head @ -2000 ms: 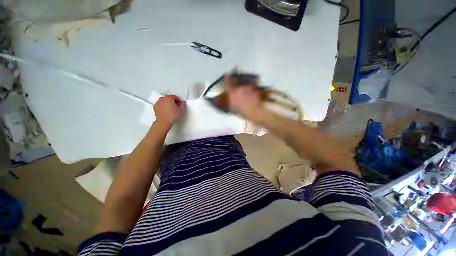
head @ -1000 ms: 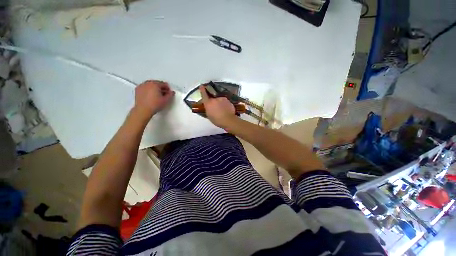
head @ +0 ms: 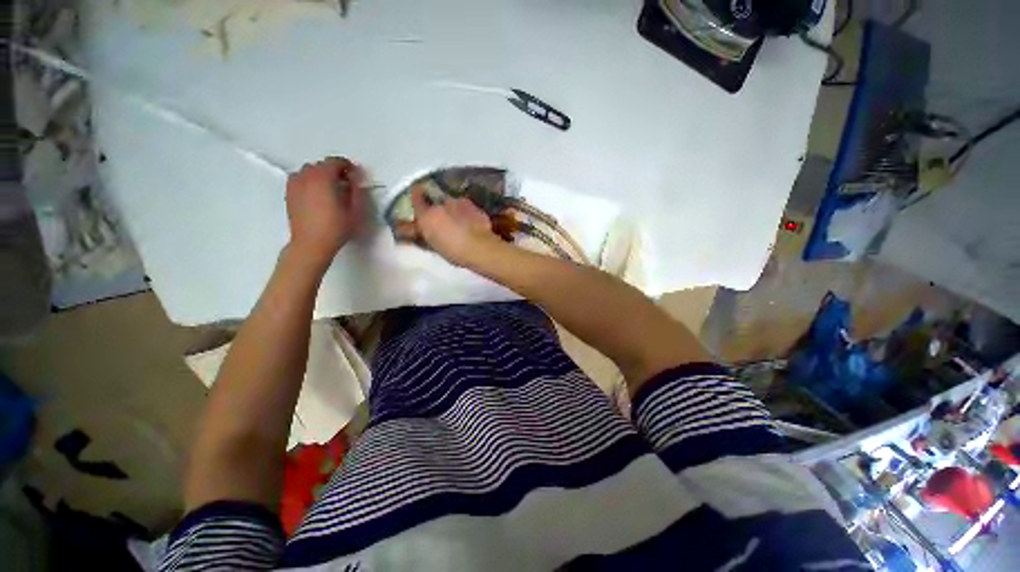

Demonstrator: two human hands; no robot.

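My right hand (head: 450, 227) grips the handle of the steam iron (head: 475, 188), which lies flat on the white table (head: 369, 101), its pointed tip toward my left hand. My left hand (head: 324, 203) is closed on the thin white tape (head: 213, 136), which runs to the upper left. A white cut panel (head: 570, 218) shows partly behind the iron, pale against the table. The iron's yellowish hoses trail right. The thread snips (head: 540, 110) lie on the table beyond the iron. Both hands are slightly blurred.
A second iron (head: 716, 28) stands on a dark rest at the far right edge. Beige cloth lies at the far left. Scraps (head: 73, 212) heap along the left side. Cream pieces (head: 324, 385) hang below the near edge, above something red (head: 313, 480). A blue-edged table (head: 867, 145) stands at right.
My right hand has moved the iron left, closer to my left hand, and more of the panel shows to its right. My left hand has also moved left along the tape. The view has shifted.
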